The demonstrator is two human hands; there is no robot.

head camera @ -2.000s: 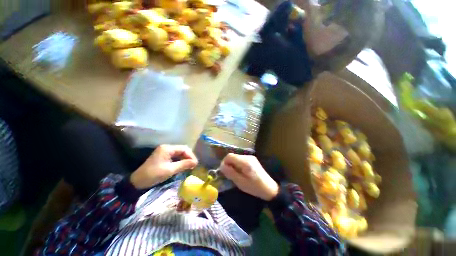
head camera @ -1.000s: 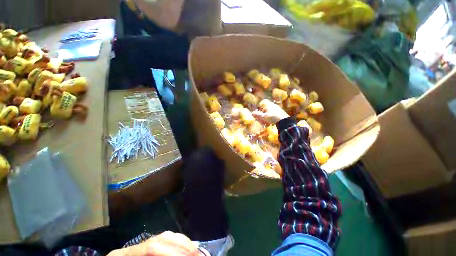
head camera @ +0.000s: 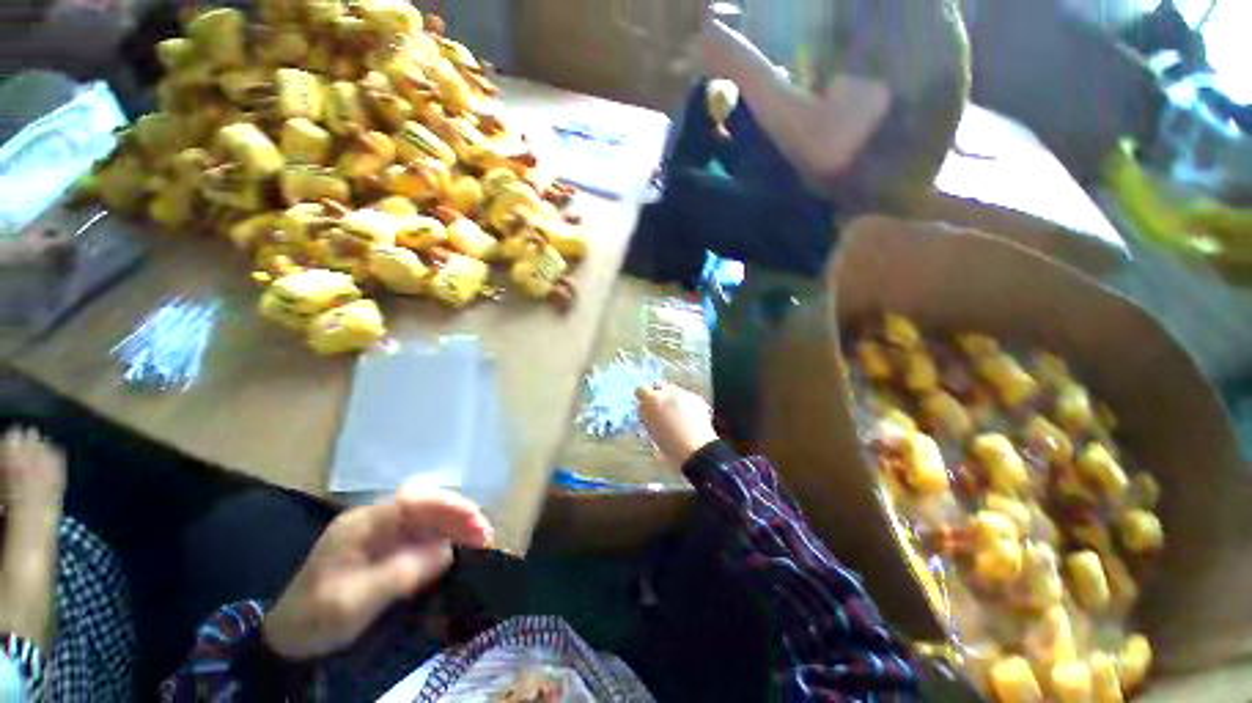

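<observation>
My right hand is at the pile of white twist ties on the low carton, fingertips touching the pile; whether it pinches a tie cannot be told. My left hand is slightly blurred, fingers apart and empty, just below the stack of clear bags at the table's near edge. Yellow plush keychains lie heaped on the table. Bagged plush keychains lie in the large open carton at my right.
Another pile of ties lies on the table's left. A person sits beyond the low carton, a yellow toy hanging near their hand. Another person's hand and checked clothing show at the far left edge.
My right hand has left the large carton and is now at the tie pile. My left hand has come up near the bag stack. The view has swung back left.
</observation>
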